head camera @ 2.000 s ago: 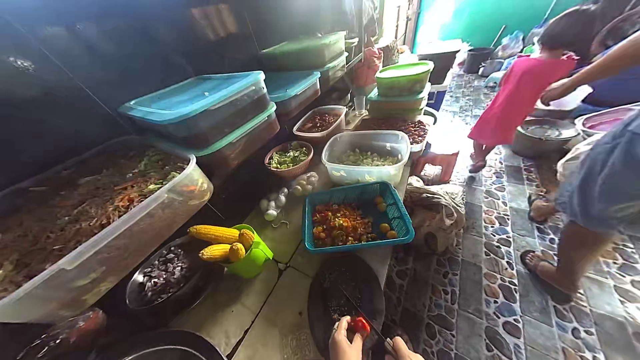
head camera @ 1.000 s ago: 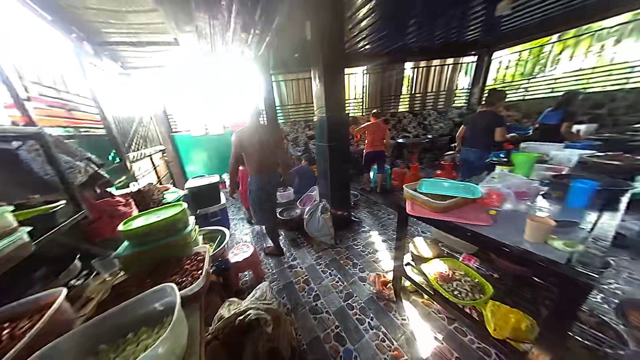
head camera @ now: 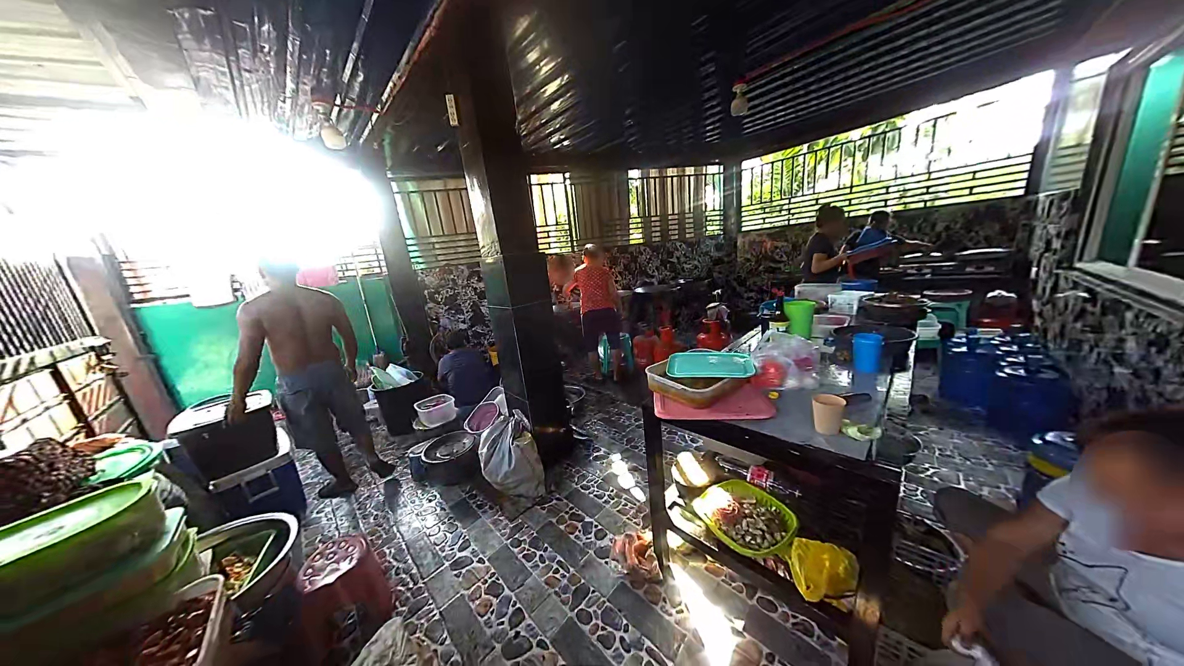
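Neither my left hand nor my right hand shows in this view, so what they hold cannot be seen. At the lower left stand stacked plastic tubs with green lids (head camera: 79, 527), and beside them a tub of reddish-brown food (head camera: 180, 634). A metal basin (head camera: 277, 529) with food in it is just behind. On the dark table (head camera: 814, 418) to the right lie a food container with a turquoise lid (head camera: 710, 364) on a pink board (head camera: 749, 407), a beige cup (head camera: 828, 413) and a blue pitcher (head camera: 867, 352). A green basket (head camera: 786, 520) of chopped food sits on its lower shelf.
A red plastic stool (head camera: 347, 578), a white sack (head camera: 511, 458) and a black pillar (head camera: 518, 305) stand on the patterned tile floor (head camera: 518, 573). A shirtless person (head camera: 310, 370) walks at the left; another person (head camera: 1101, 546) sits at the lower right. Several others are farther back.
The view has swung far to the right and up. Two seconds ago my hands held a small red item over a dark bowl; now they are out of view.
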